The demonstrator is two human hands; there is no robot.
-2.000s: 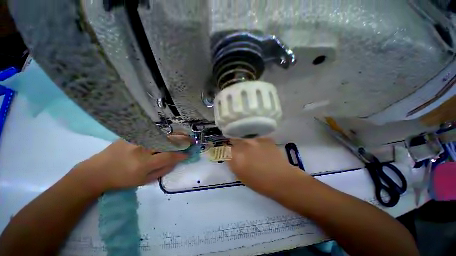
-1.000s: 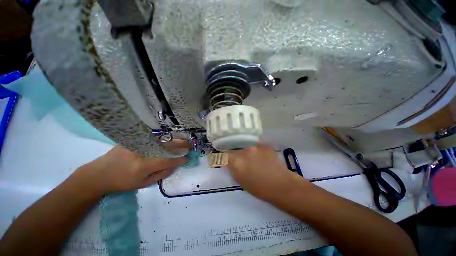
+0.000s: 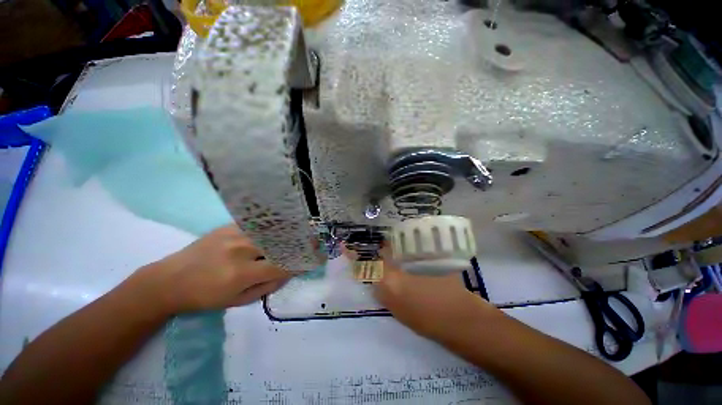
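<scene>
The off-white speckled sewing machine [image 3: 348, 103] fills the upper middle, with its cream tension dial [image 3: 434, 242] in front. My left hand [image 3: 214, 269] is bare and rests at the left of the needle area, its fingertips on sea-green fabric, partly hidden by the machine head. The ruffle strip [image 3: 195, 356] hangs from under my left hand towards the front edge. The sheer garment panel [image 3: 142, 166] lies behind and left. My right hand [image 3: 419, 294] is beside the cream ridged block [image 3: 368, 271], fingertips partly hidden behind the dial; I cannot tell if it grips anything.
Black-handled scissors [image 3: 613, 320] lie at the right, beside a pink pad [image 3: 703, 323]. A blue basket edge [image 3: 22, 190] is at the far left. A yellow loop [image 3: 321, 11] sits on top of the machine. A printed ruler [image 3: 348, 389] runs along the table front.
The view has shifted, so the machine head and dial appear further right and more of the panel and machine top shows. Both hands stay close to the needle area.
</scene>
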